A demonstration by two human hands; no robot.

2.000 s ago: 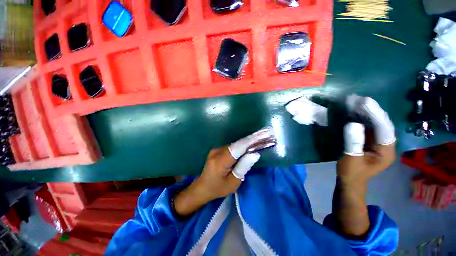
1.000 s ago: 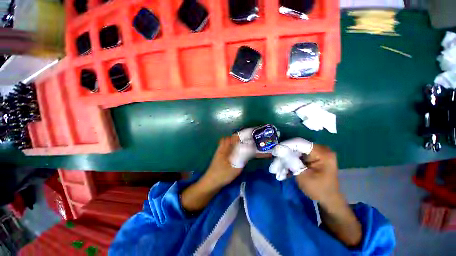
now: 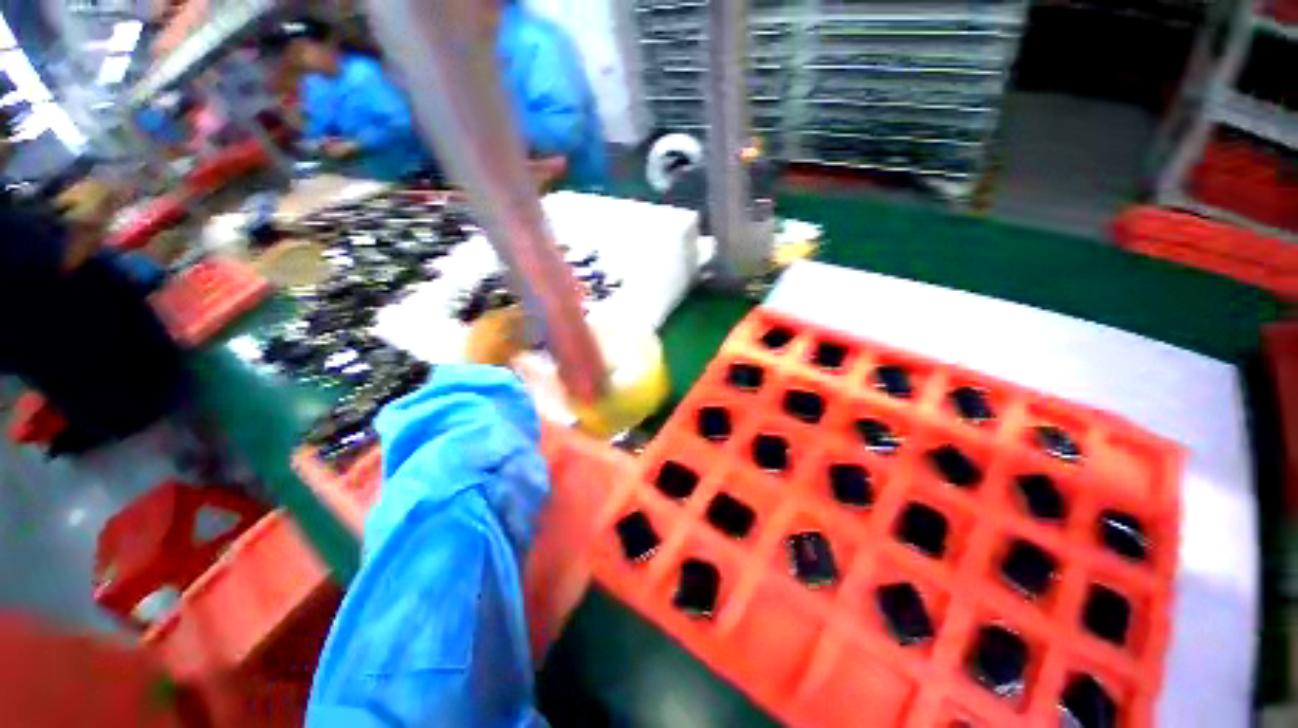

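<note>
My left arm in its blue sleeve reaches forward past the left edge of the large red-orange foam tray (image 3: 797, 647). My left hand (image 3: 496, 339) shows only as a small blurred patch beyond the cuff, by a slanted post; its fingers and anything in them cannot be made out. My right hand is out of view. Black watch bodies (image 3: 922, 528) sit in most of the tray's square pockets; some pockets at the near edge are empty.
A slanted post (image 3: 534, 256) and an upright metal post (image 3: 729, 157) rise from the bench. A yellow round item (image 3: 634, 391) stands near the cuff. Dark parts (image 3: 356, 306) are heaped left. A white board (image 3: 1210, 469) lies under the tray. Other people in blue (image 3: 548, 86) are beyond.
The view has swung left and up. My hands no longer meet at the lit watch; the left arm now stretches forward and the right hand has left the picture.
</note>
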